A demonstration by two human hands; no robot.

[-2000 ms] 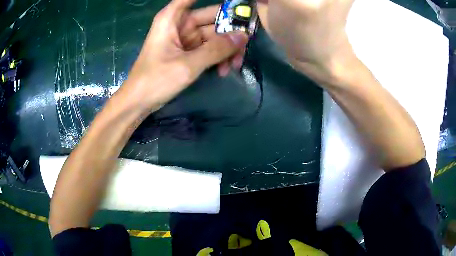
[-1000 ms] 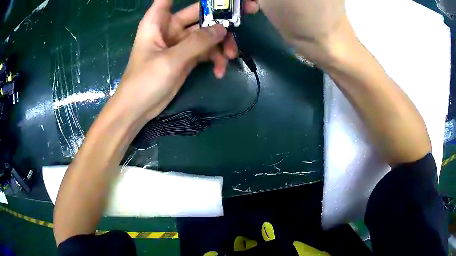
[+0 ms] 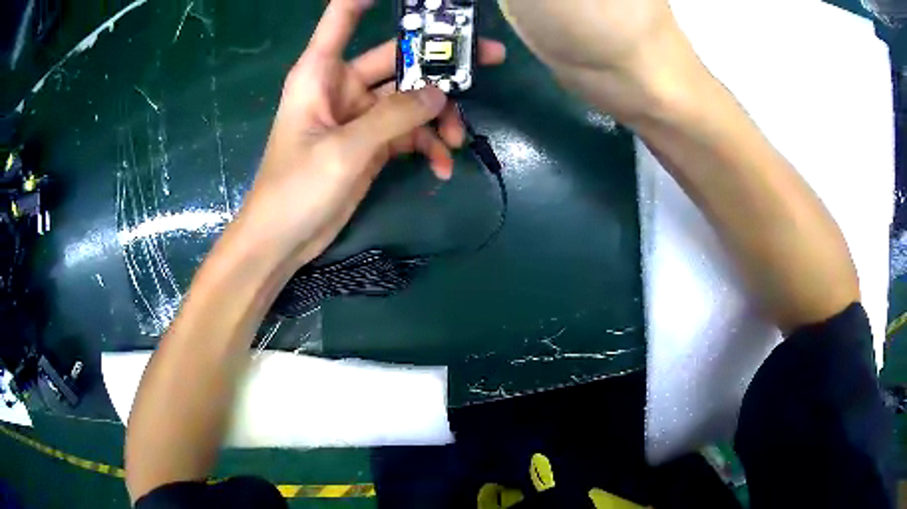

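Observation:
My left hand (image 3: 348,124) holds an adapter circuit board (image 3: 438,50) in its black case above the bench near the top edge, open side up, with the thumb on its near end. The board shows a yellow block, blue part and round white parts; its far end is cut off. The black output cable (image 3: 500,204) runs down past a strain relief (image 3: 484,152) to a tied bundle (image 3: 353,275) on the bench, partly behind my left forearm. My right hand (image 3: 587,30) is bare and cut off by the top edge; its fingers are out of view.
A large white foam sheet (image 3: 736,298) lies at the right, under my right forearm. A narrow white foam strip (image 3: 343,403) lies at the near left edge. Black adapter units (image 3: 30,199) are piled at the far left. The green bench (image 3: 557,268) is scratched.
The board sits lower in the picture than a second ago and shows more of its top side. Compared with two seconds ago, it is straighter and further left. My right hand has shifted slightly up and left.

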